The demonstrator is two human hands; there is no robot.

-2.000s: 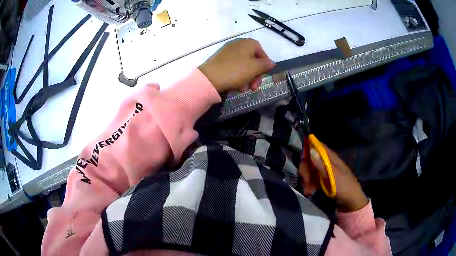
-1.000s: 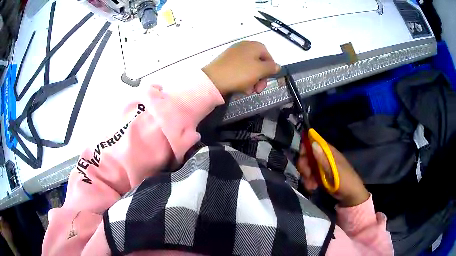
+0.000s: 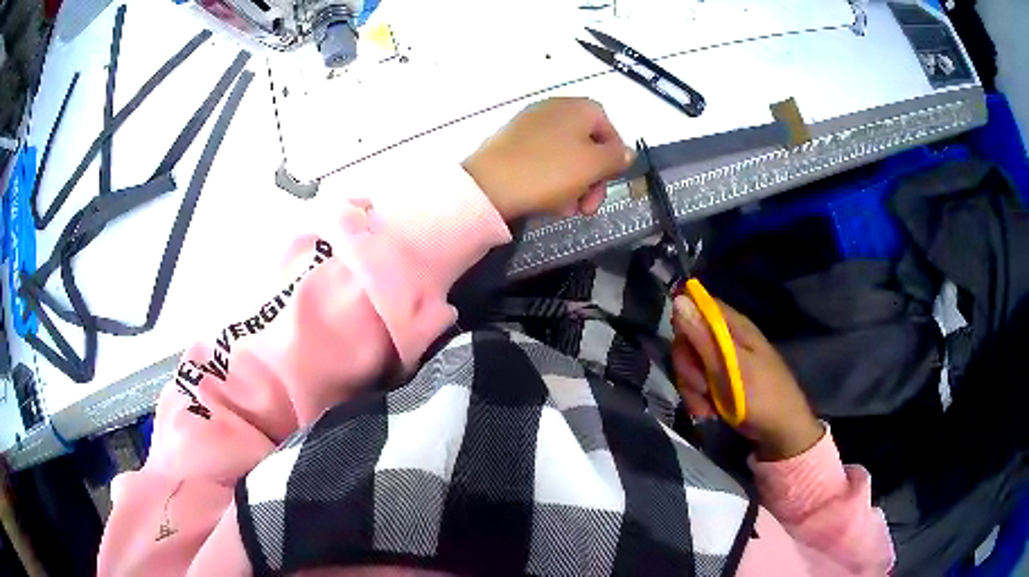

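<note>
My left hand (image 3: 555, 160) is closed on the end of a dark grey fabric strip (image 3: 722, 143) near the table's front edge. The strip lies along the ruler band (image 3: 835, 147) and reaches a brown tape marker (image 3: 792, 122) on the right. My right hand (image 3: 745, 378) holds the scissors (image 3: 722, 349) by the yellow-orange handle. The blades point up and away, with their tips at the strip just right of my left fingertips. A second small tan marker (image 3: 639, 185) sits on the band by the blades.
Black thread snips (image 3: 641, 72) lie on the white table (image 3: 451, 68) beyond the strip. Long dark strips (image 3: 186, 203) lie tangled at the left. The sewing machine head (image 3: 271, 17) is at the top. Dark garment cloth (image 3: 835, 304) is heaped over blue at the right.
The strip has come into view between my left hand and the tape marker. The scissor tips have moved up onto the strip. The red handle no longer shows clearly.
</note>
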